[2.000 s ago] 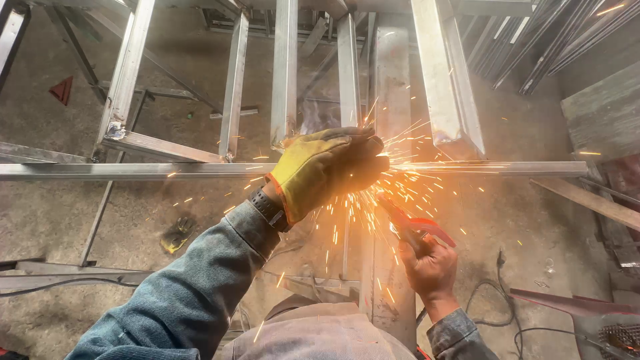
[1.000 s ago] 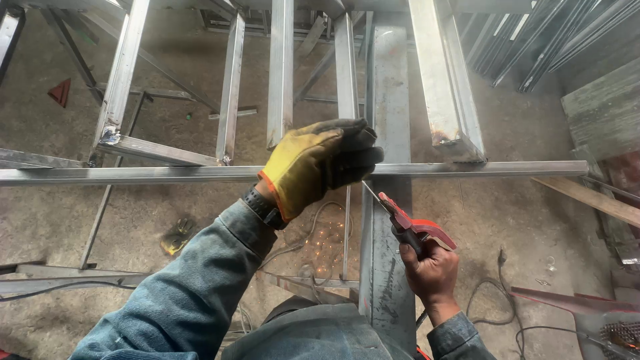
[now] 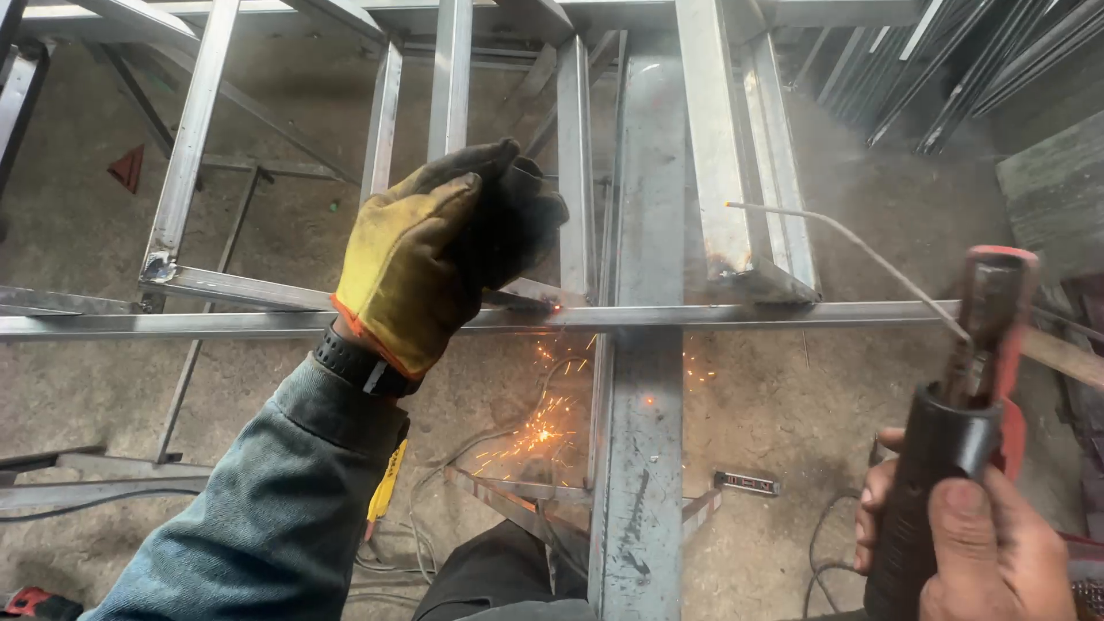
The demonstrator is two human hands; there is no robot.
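My left hand (image 3: 440,246), in a yellow and dark work glove, is over a thin steel square tube (image 3: 759,316) that runs across the view; whether it grips anything is hidden behind the glove. At the lower right my bare right hand (image 3: 966,535) is closed around the black handle of a welding electrode holder (image 3: 949,448). A bent welding electrode (image 3: 880,259) sticks out of its jaws toward the upper left, its tip in front of a steel frame (image 3: 711,129). A small red glow marks the tube just right of the glove. Sparks (image 3: 543,431) fly below it.
A wide steel beam (image 3: 642,483) runs lengthwise under the tube. Cables (image 3: 423,517) lie on the concrete floor near my legs, with a small level (image 3: 746,483) right of the beam. Steel bars (image 3: 940,78) are stacked at the upper right; a red triangular piece (image 3: 127,168) lies at left.
The bright arc and large spark burst of two seconds ago are gone. My right hand has drawn the electrode holder away from the glove, to the right, and it looks nearer the camera.
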